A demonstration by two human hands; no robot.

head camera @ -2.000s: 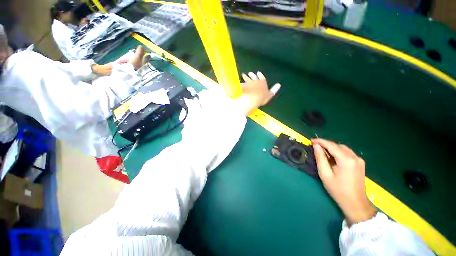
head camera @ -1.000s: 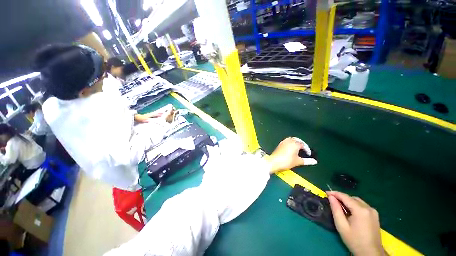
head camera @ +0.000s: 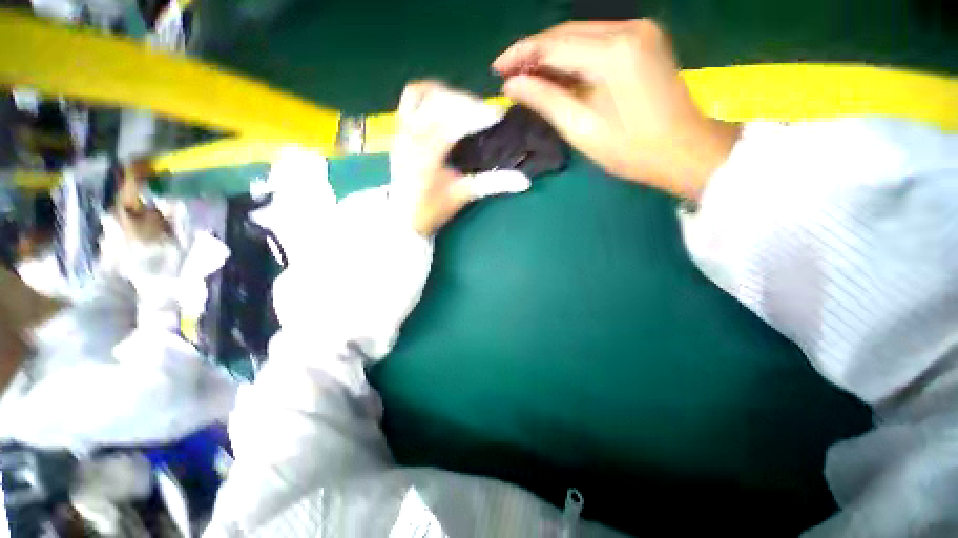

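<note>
The image is blurred. The black holding block (head camera: 541,147) lies on the green bench mat by the yellow edge. My left hand (head camera: 441,152), with white finger cots, is at the block's left end, thumb and finger around a dark round part (head camera: 481,150) that blends with the block. My right hand (head camera: 625,100) is over the block's far right side, thumb and fingertips pinched together. The slim pick is hardly visible in its grip.
The yellow edge strip (head camera: 798,95) runs behind the block, with the dark green belt (head camera: 347,53) beyond. A yellow upright (head camera: 158,79) crosses the upper left. A black powered unit (head camera: 240,284) and a coworker's white sleeve (head camera: 116,368) are at left.
My left hand has come back from the belt to the block with the dark part. My right hand stays by the block. The view has turned and tilted down.
</note>
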